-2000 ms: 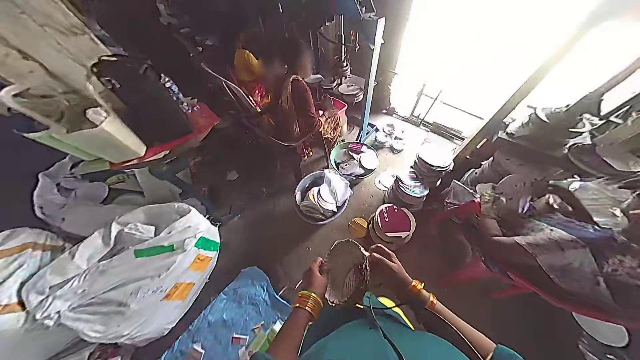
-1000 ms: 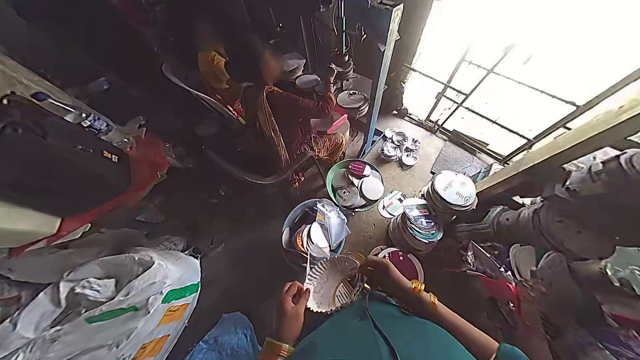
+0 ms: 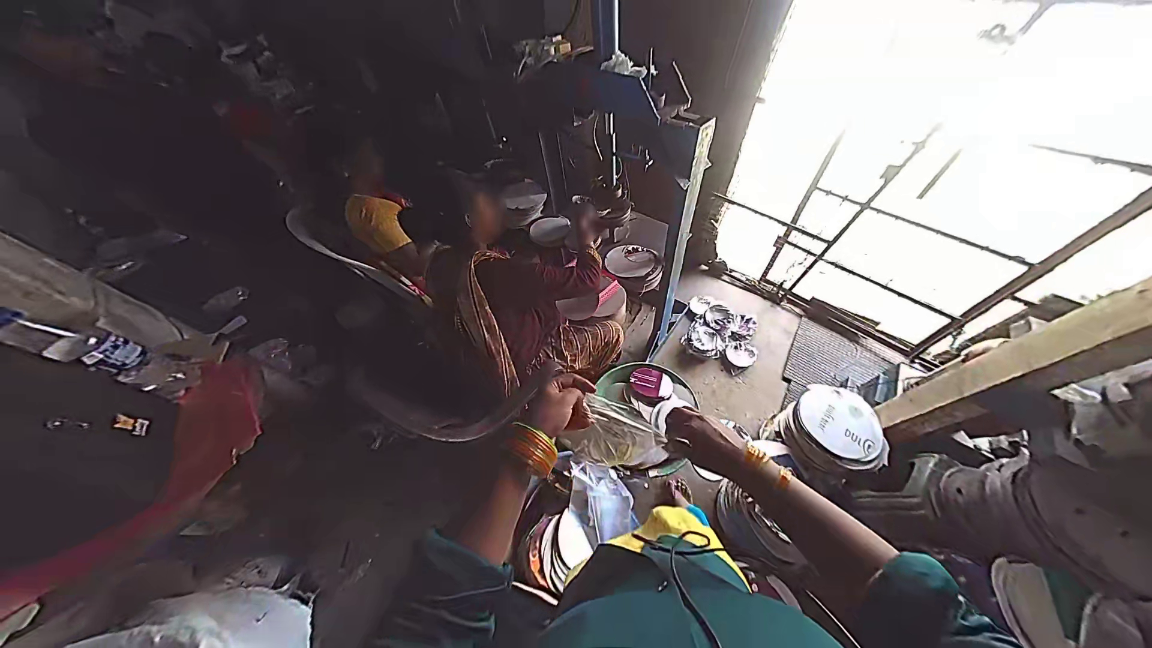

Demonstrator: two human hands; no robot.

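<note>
Between my two hands a clear plastic bag [image 3: 616,434] is stretched out. My left hand [image 3: 560,405] is closed on its left end, and my right hand [image 3: 700,434] grips the right end, beside a small white round piece [image 3: 664,415]. Just beyond the bag stands a green-rimmed tub [image 3: 621,371] with a maroon container and pale discs in it. Below the bag, another container holds round discs [image 3: 569,544] and a clear plastic sheet [image 3: 603,502]. What the bag contains cannot be made out.
A seated person [image 3: 513,306] works by a blue metal frame [image 3: 679,234] and stacked discs [image 3: 633,263]. Silvery bowls [image 3: 720,331] lie on the floor beyond the tub. A stack of printed round lids [image 3: 839,427] stands right, near a wooden beam [image 3: 1017,360]. White sacking [image 3: 216,621] lies lower left.
The ridged round piece held between my hands in the earlier frames no longer shows there; a clear plastic bag is now held. The view has shifted strongly.
</note>
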